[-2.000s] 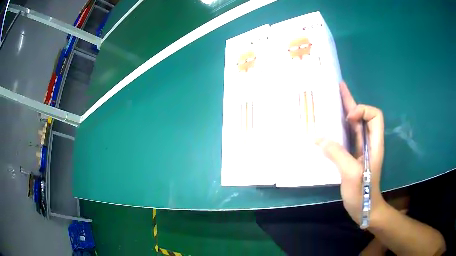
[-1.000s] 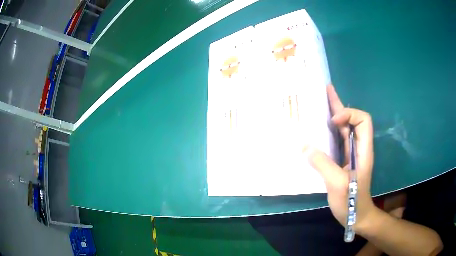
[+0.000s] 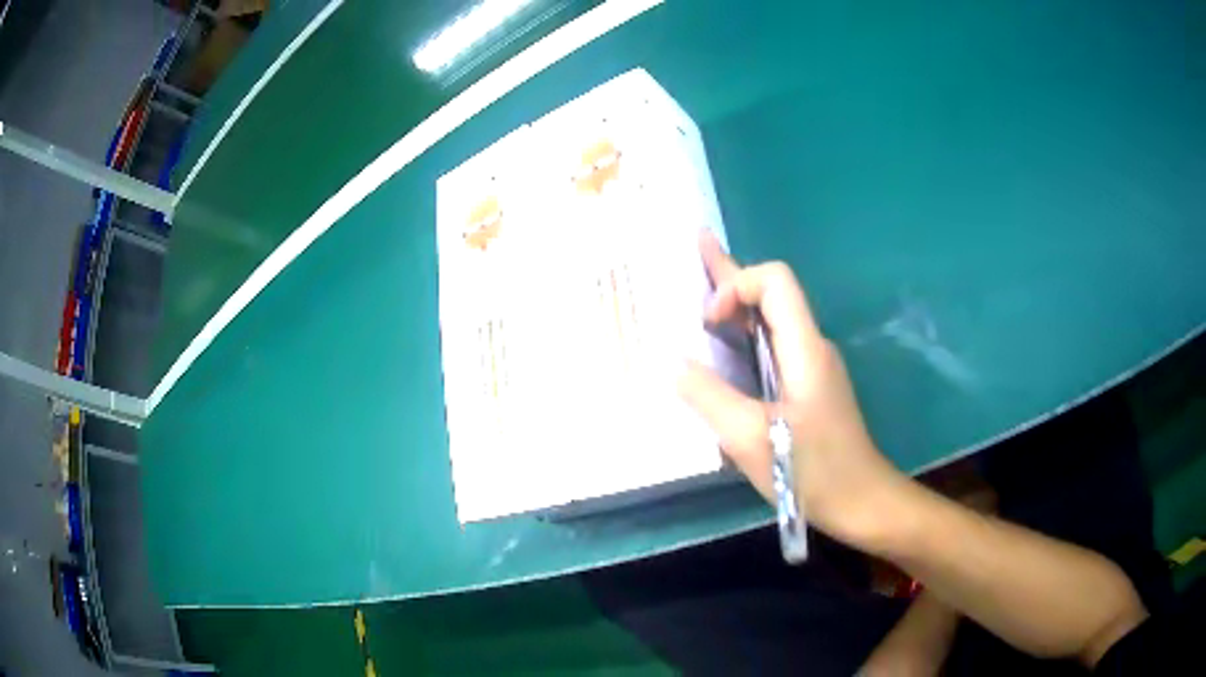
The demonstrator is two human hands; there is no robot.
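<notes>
Two white product boxes (image 3: pixel 582 318) with orange-red round logos and stripes lie side by side on the teal-green workbench (image 3: pixel 318 437). My right hand (image 3: pixel 794 384) is at the right box's right side, with the thumb over its top and a finger along its side. The hand also holds a thin pen (image 3: pixel 783 463) with a clear barrel, pointing down toward the bench edge. Part of another bare arm shows below my right forearm, and a little skin shows above it; my left hand cannot be made out there.
A white rail (image 3: pixel 384 169) separates the bench from the darker green conveyor (image 3: pixel 284 179), which reflects a lamp. White frame bars and shelving stand at the left. Yellow-black tape (image 3: pixel 364 641) marks the green floor below the bench edge.
The boxes and my right hand appear further left in the picture, and the boxes look slightly turned. The camera view has also shifted. The pen stays in my right hand.
</notes>
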